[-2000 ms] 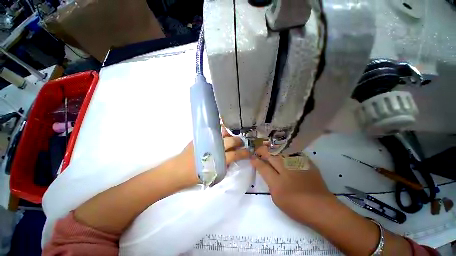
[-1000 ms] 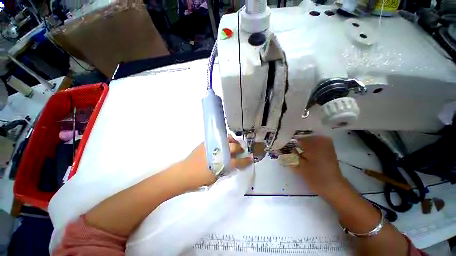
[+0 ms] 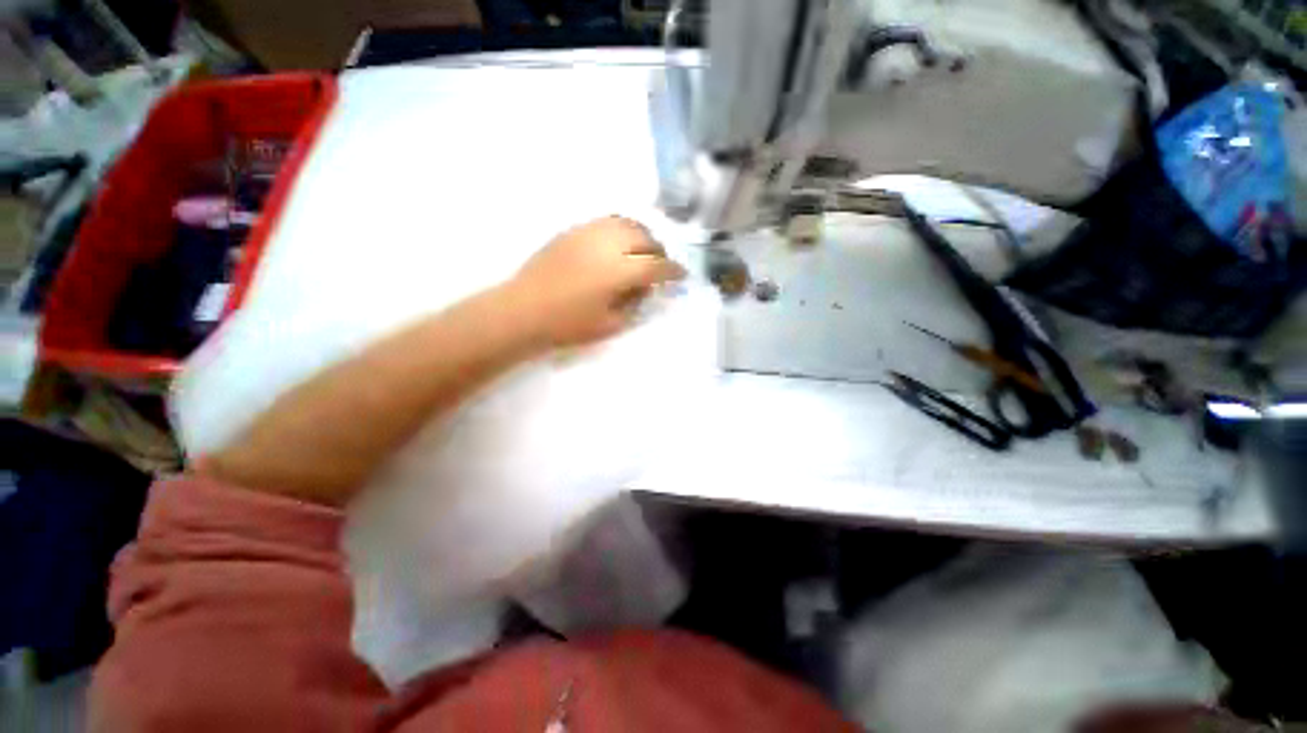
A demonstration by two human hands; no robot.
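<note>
My left hand [image 3: 595, 279] rests on the table just left of the needle area, fingers curled on the sheer white fabric [image 3: 473, 458]. The fabric runs under my left forearm and hangs over the table's front edge into my lap. The sewing machine head [image 3: 781, 86] stands above and to the right of my hand, cut off at the top edge. The presser foot area [image 3: 727, 265] is blurred. My right hand is not in view.
A red basket [image 3: 86, 272] stands at the left. Black thread snips [image 3: 949, 411], large shears [image 3: 1025, 337] and an orange-handled tool [image 3: 989, 358] lie right of the needle plate [image 3: 817, 322]. Dark cloth [image 3: 1147, 272] lies at the right. White cloth [image 3: 1018, 644] shows below the table.
The view has tilted down and shows the lap and table edge. My right hand has left the needle area and gone out of view. My left hand stays on the fabric.
</note>
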